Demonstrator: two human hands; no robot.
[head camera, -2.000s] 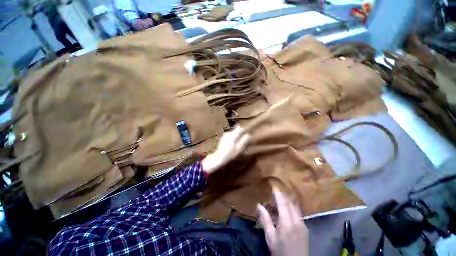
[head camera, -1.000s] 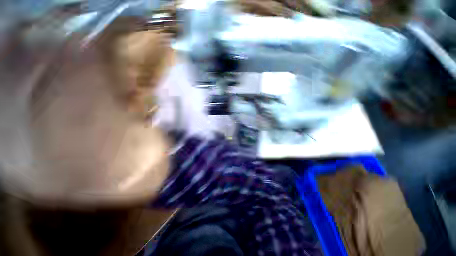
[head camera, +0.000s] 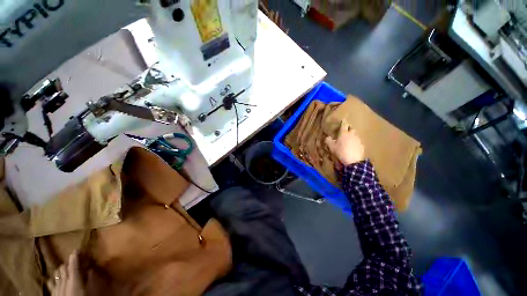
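My right hand (head camera: 348, 145) reaches to the right onto tan bag pieces (head camera: 381, 144) in a blue bin (head camera: 280, 151). Its fingers touch the folded edges; whether they grip a piece cannot be told. My left hand (head camera: 68, 278) is at the bottom left, partly cut off by the frame's edge, and rests on a tan-brown bag (head camera: 150, 243). Its grip is unclear. The bag lies over the lap and the table's near edge, with a zipper and small metal end showing.
A white sewing machine (head camera: 202, 69) stands on the pale table (head camera: 283, 75). Teal-handled scissors (head camera: 176, 147) lie near its front edge. A round bin (head camera: 264, 162) stands beneath. Another blue bin (head camera: 451, 278) is at the lower right. A metal-framed workstation (head camera: 442, 92) is at the upper right.
The view has swung right and down from the bag piles to the machine and blue bin. My right hand has moved from the bag on the table to the pieces in the bin.
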